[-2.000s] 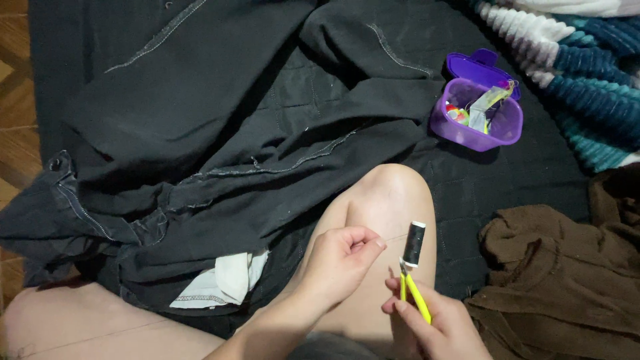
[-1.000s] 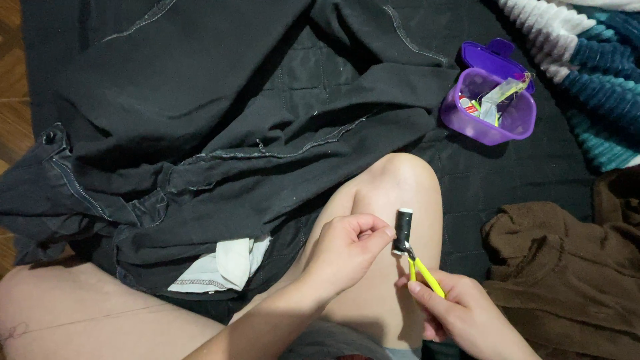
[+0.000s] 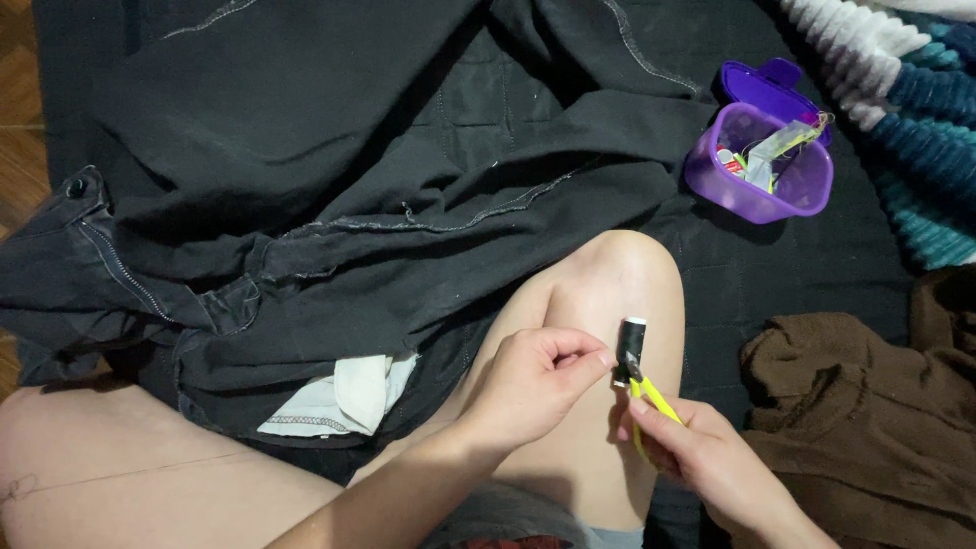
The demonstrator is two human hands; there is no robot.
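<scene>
A spool of black thread point(image 3: 631, 347) with white ends is over my bare thigh, just right of my left fingertips. The left hand point(image 3: 545, 381) has thumb and index finger pinched together beside the spool; thread between them is too fine to make out. In my right hand point(image 3: 679, 438) is a small pair of yellow-handled nippers point(image 3: 652, 400), their metal tip at the lower part of the spool. Whether the right fingers also hold the spool is hidden. Black trousers point(image 3: 366, 221) with pale seams and a zipper lie spread out, a white pocket lining point(image 3: 358, 393) showing.
An open purple plastic box point(image 3: 762, 183) with small items inside sits at the upper right on a black quilted cover point(image 3: 793, 267). Brown cloth point(image 3: 846, 412) lies at the right, and a striped fluffy blanket point(image 3: 915, 107) at the top right. A long thread crosses the left thigh.
The thread visible between my left fingers and the spool two seconds ago has become hard to see. My left fingertips and the spool are closer together now.
</scene>
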